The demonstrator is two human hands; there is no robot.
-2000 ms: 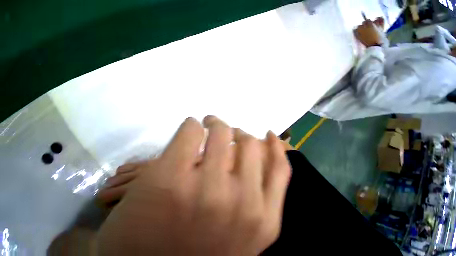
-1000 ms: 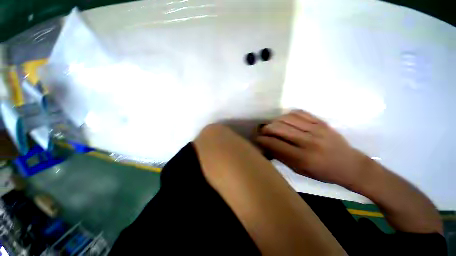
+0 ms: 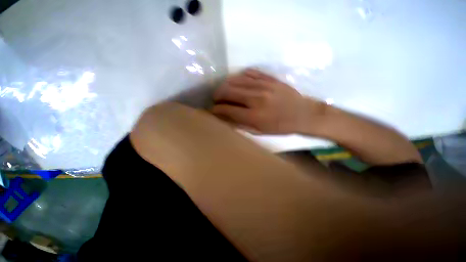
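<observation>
My right hand [image 3: 258, 100] rests low on the white bench [image 3: 317, 30], coming in from the right. Its fingers are bent and blurred, and I cannot tell whether they hold anything. My left arm, in a black sleeve pushed up to the elbow, crosses the near foreground towards the lower right. My left hand is out of the picture. Two black round dots [image 3: 177, 14] lie side by side at the top of the picture, beyond my right hand. They are on the greyish, shiny covered part of the bench, left of a straight edge.
Shiny, wrinkled clear film [image 3: 56, 92] covers the bench's left end, with strong glare. A blue stool or frame [image 3: 20, 197] stands on the green floor [image 3: 71, 204] at the lower left. A yellow floor line runs along the bench's near side.
The view has swung round from the co-worker's side and then shifted, so the dots now lie at the top edge. My left forearm fills more of the foreground. My right hand stays on the bench.
</observation>
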